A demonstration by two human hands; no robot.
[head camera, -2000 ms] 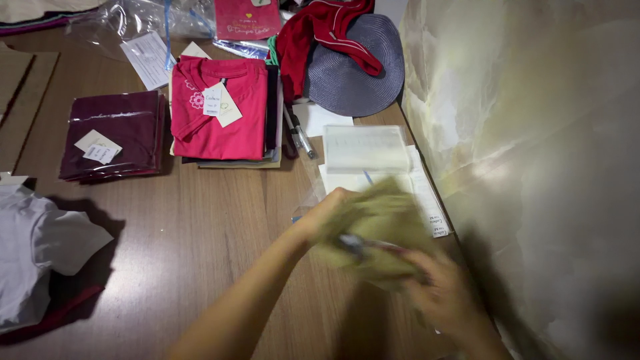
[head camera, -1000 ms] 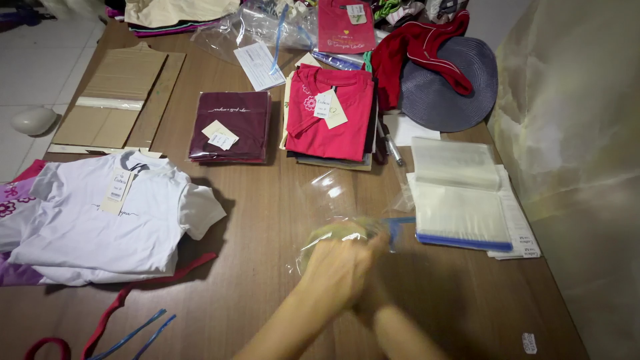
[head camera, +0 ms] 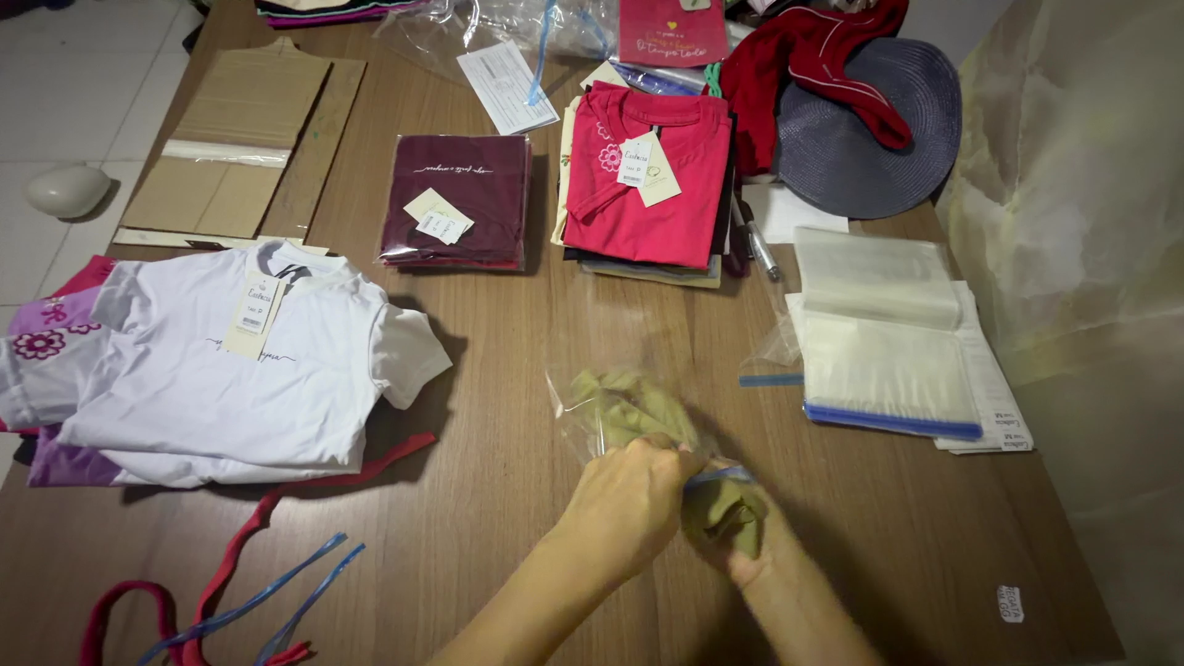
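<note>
In the head view, an olive-green cloth garment (head camera: 638, 412) lies partly inside a clear plastic bag (head camera: 575, 425) with a blue edge. My left hand (head camera: 629, 499) is closed on the bag at its mouth. Beside it on the right, my right hand (head camera: 745, 550) grips the bag's mouth and the bunched end of the cloth that sticks out towards me. The fingertips of both hands are partly hidden. A stack of clear bags with blue edges (head camera: 879, 370) lies right of the hands.
Folded white shirts (head camera: 231, 388) lie at the left, near red cloth strips (head camera: 245, 536). Further back are a bagged maroon garment (head camera: 462, 199), a pile topped by a pink shirt (head camera: 689, 222), cardboard (head camera: 231, 139), pens (head camera: 760, 245) and a grey woven hat (head camera: 925, 120).
The olive cloth, held up over the bag stack two seconds ago, is now low at the table's middle, partly in a clear bag. The view has shifted.
</note>
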